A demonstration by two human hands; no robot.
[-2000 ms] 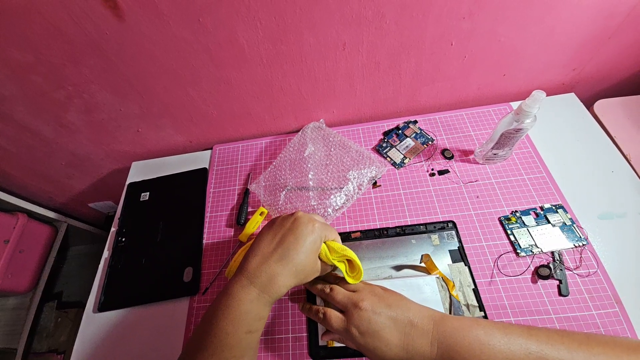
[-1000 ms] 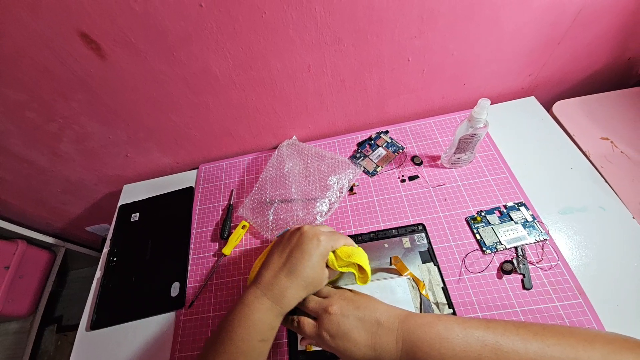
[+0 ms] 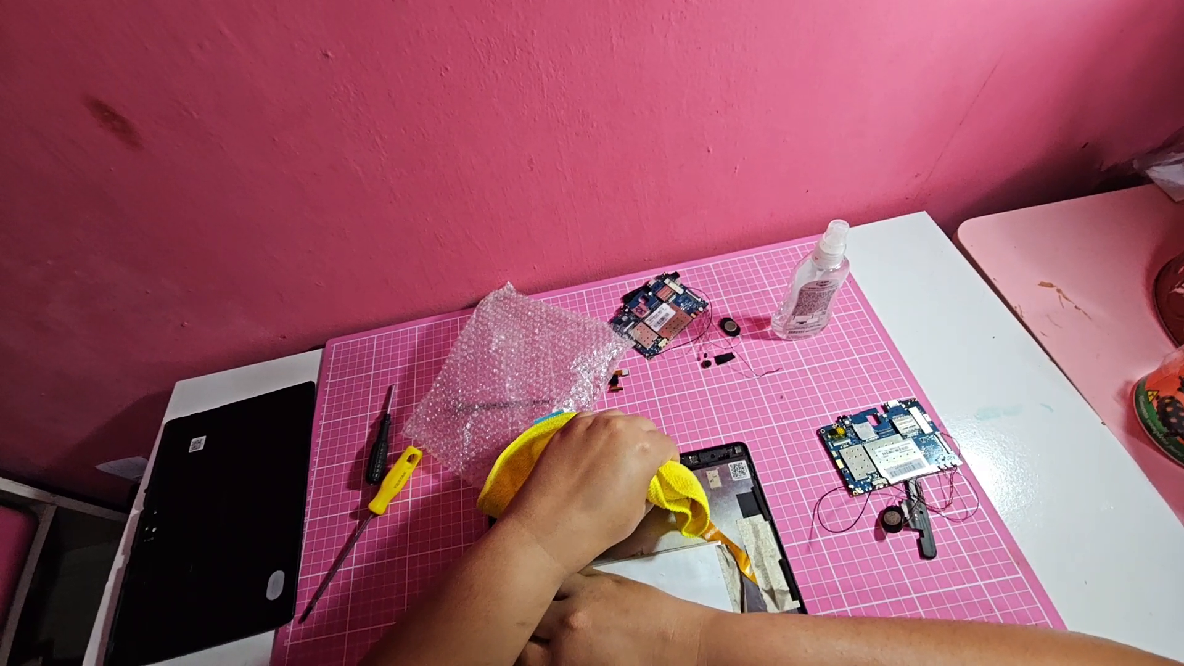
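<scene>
My left hand (image 3: 601, 472) is closed on a yellow cloth (image 3: 527, 460), pressed over the upper part of an opened tablet's display assembly (image 3: 752, 481). Below it, my right hand (image 3: 615, 622) rests on the lower left of the same assembly; its fingers are mostly hidden by my left forearm. An orange flex cable (image 3: 733, 555) emerges beside the cloth, above a pale panel (image 3: 680, 575). Bubble wrap (image 3: 527, 365) lies just behind the cloth. A yellow-handled screwdriver (image 3: 395, 481) and a black-handled screwdriver (image 3: 379, 449) lie to the left.
A black tablet panel (image 3: 222, 518) lies at the left. Two circuit boards (image 3: 661, 314) (image 3: 888, 449) with wires and small speakers lie on the pink cutting mat (image 3: 786, 398). A clear spray bottle (image 3: 812, 294) stands at the back right. A pink wall rises behind.
My left hand and the cloth have moved right across the tablet assembly, closer to its right edge. The right hand's fingers, visible earlier, are now mostly covered. The view has shifted somewhat.
</scene>
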